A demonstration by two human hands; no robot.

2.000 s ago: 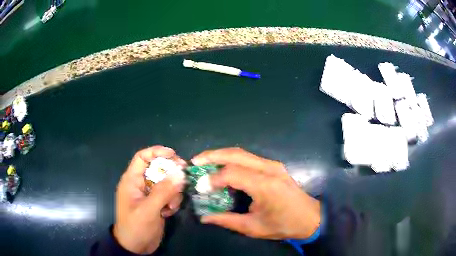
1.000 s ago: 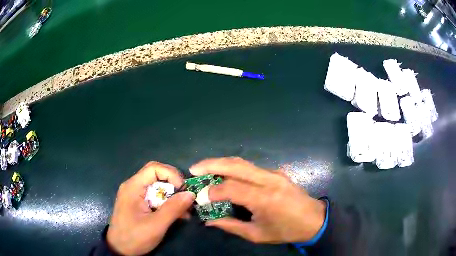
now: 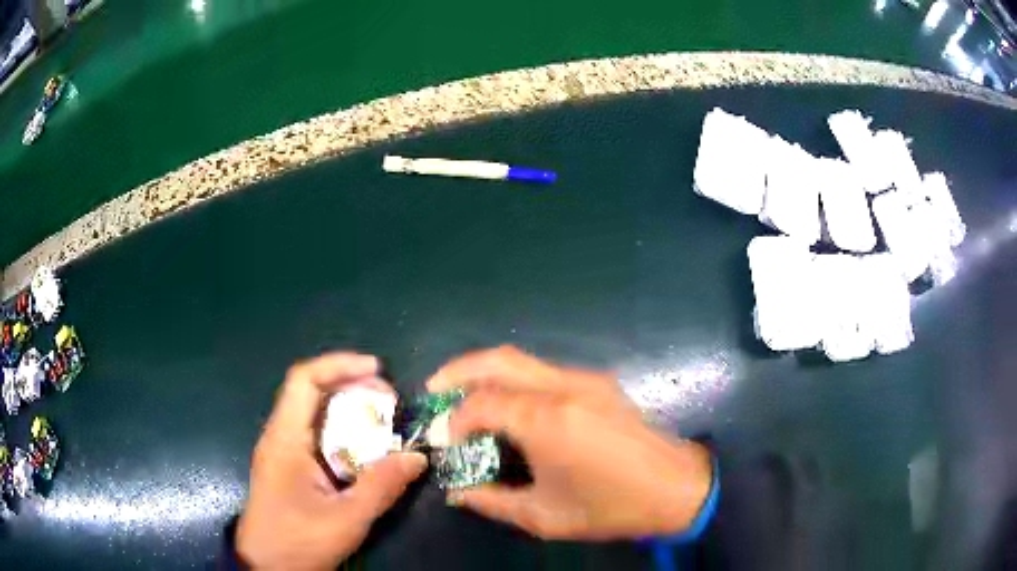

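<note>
My left hand holds a white insert between thumb and fingers, its face turned up. My right hand grips a green circuit board by its edges, with a white finger cot on a fingertip against it. The insert and the board are side by side with a narrow gap; thin leads seem to cross it, but they are blurred. The board's far side is hidden by my right fingers.
White housings lie grouped at right. Board-and-insert subassemblies cluster at the left edge. A cream-white pen with a blue end lies near the speckled edging strip. One small assembly is on the green belt.
The insert in my left hand has turned and shows more of its white body. Both hands still hold the parts. The assembly on the belt has moved left and down in view.
</note>
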